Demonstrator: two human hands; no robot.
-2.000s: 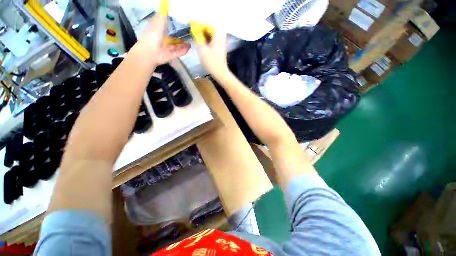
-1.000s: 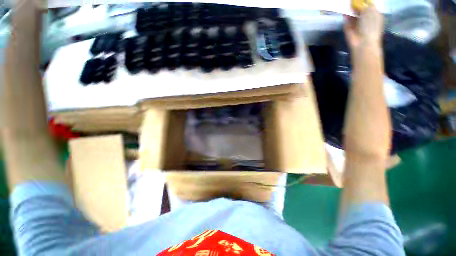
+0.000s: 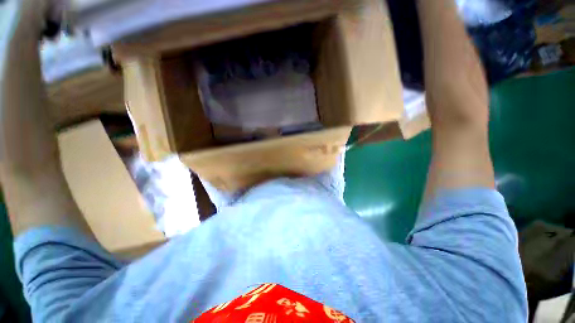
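Note:
The open carton [image 3: 252, 158] sits directly before me, flaps out, its inside dark. A pale grey flat patch [image 3: 268, 104] lies inside, with dark shiny bagged parts [image 3: 258, 66] along its far side. The white sheet [image 3: 170, 22] crosses the top of the picture above the carton, blurred. Both my forearms reach up along the sides of the picture and run out at the top edge. My hands are cut off there, so what they hold is hidden.
A smaller open box [image 3: 104, 189] stands at left with white crumpled bags [image 3: 167, 192] beside its flap. A dark plastic bag [image 3: 504, 44] is at the upper right. Green floor [image 3: 529, 145] shows at right, with brown cardboard [image 3: 551, 252] at the lower right.
The view has tilted down toward the carton and my body. The rows of black parts have left the picture. My hands, earlier at the raised white sheet, are out past the top edge.

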